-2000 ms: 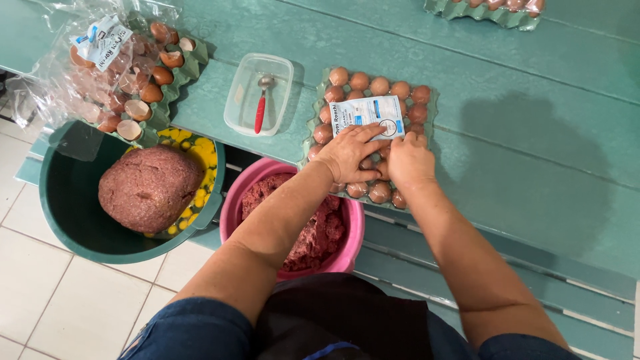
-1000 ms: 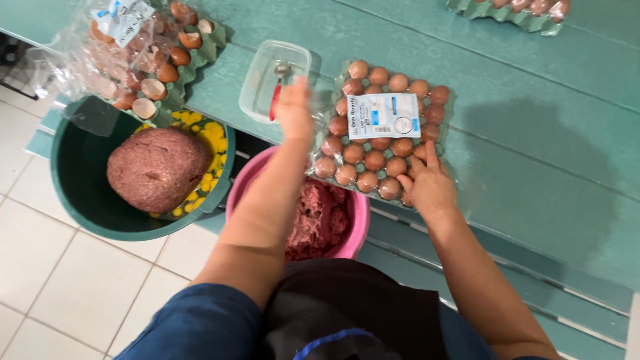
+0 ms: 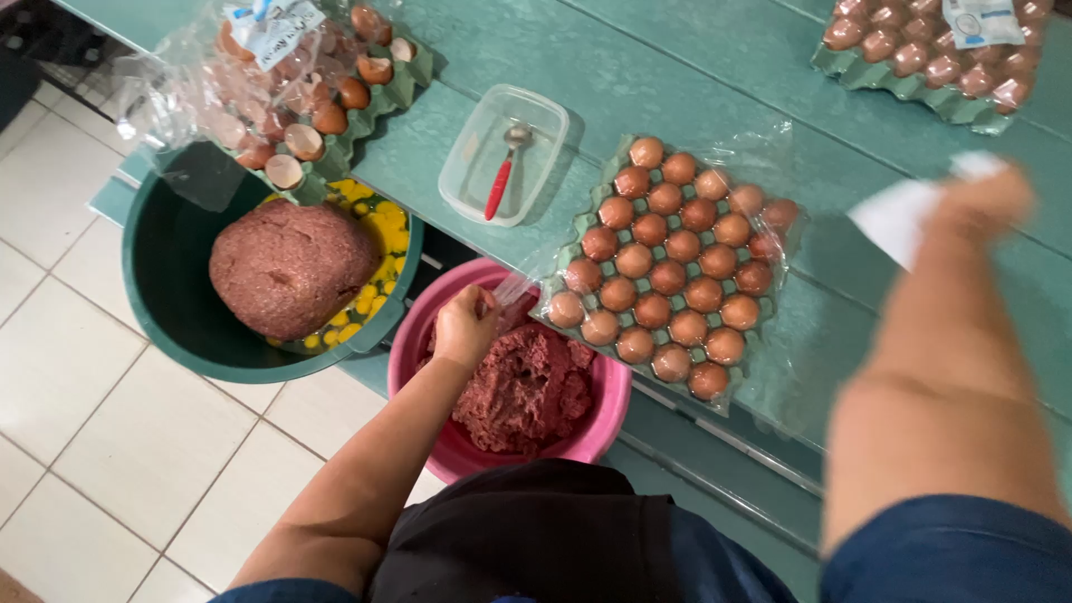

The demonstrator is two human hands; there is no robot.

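Note:
A cardboard tray of brown eggs [image 3: 667, 277] lies in front of me on the green table, clear plastic wrap torn and loose around it. My left hand [image 3: 466, 325] pinches a corner of this plastic wrap [image 3: 521, 287], pulled out to the left over the pink basin [image 3: 617, 402]. Ground meat [image 3: 528, 389] fills much of that basin. Off to the right, my right hand [image 3: 988, 197], blurred by motion, has a white paper label [image 3: 900, 219] in its grip, away from the eggs.
A green basin [image 3: 159, 327] at left holds a ball of ground meat [image 3: 293, 268] and raw eggs. Above it, a tray of cracked eggshells [image 3: 331, 117] with crumpled plastic overhangs the table. A clear container [image 3: 469, 159] holds a red-handled spoon [image 3: 500, 188]. Another wrapped egg tray [image 3: 930, 63] is at upper right.
The label has left the top of the egg tray and is in my right hand, which has moved right. My left hand has moved from near the spoon container to the plastic wrap.

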